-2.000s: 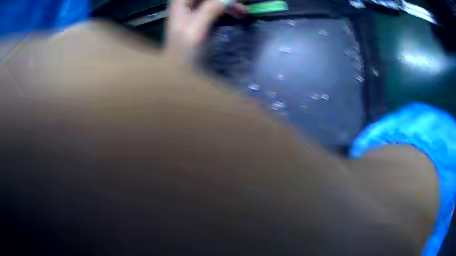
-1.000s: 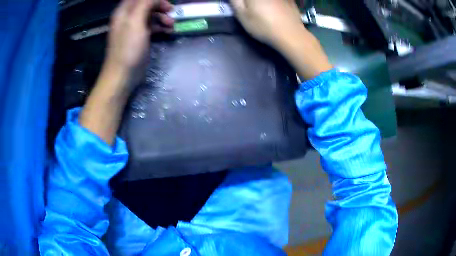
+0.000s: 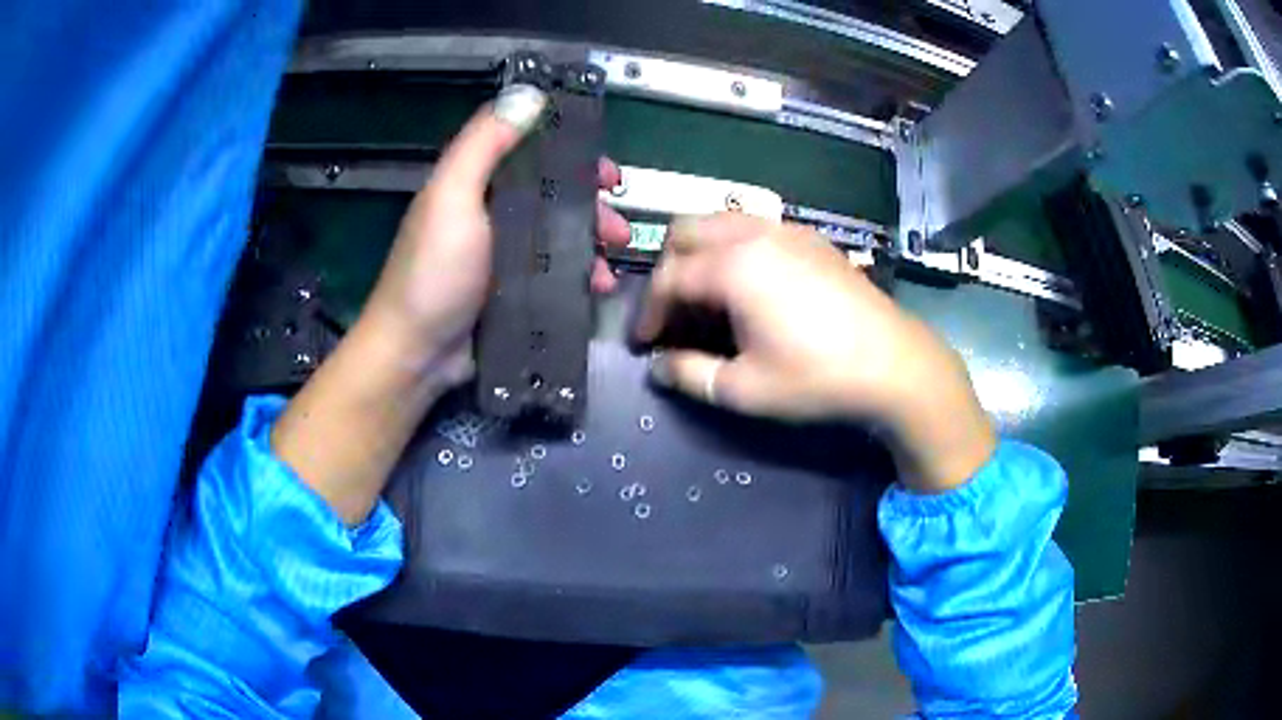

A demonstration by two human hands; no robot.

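My left hand [image 3: 447,260] holds a dark oblong carrier plate [image 3: 544,267] upright in the picture over the left part of the parts tray [image 3: 492,598]. The thumb, with a whitish finger cot on its tip, lies on the plate's upper left; fingertips show at its right edge. The plate has small holes and bright fittings near its ends. My right hand [image 3: 787,324] is over the tray's far side, right of the plate, fingers curled down. Whether its fingertips hold anything is hidden and blurred. Small silvery rings [image 3: 619,461] lie scattered on the tray.
Guide rails [image 3: 689,82] run across behind the tray. A grey-blue gantry beam [image 3: 984,134] stands at the upper right. Green bench top [image 3: 1104,464] shows at the right. More dark plates [image 3: 281,331] lie left of my left wrist. Blue cloth [image 3: 113,281] fills the left edge.
The carrier plate now shows in my left hand. My right hand has moved from the tray's far edge down over the tray. The view has shifted, showing more rails and the gantry.
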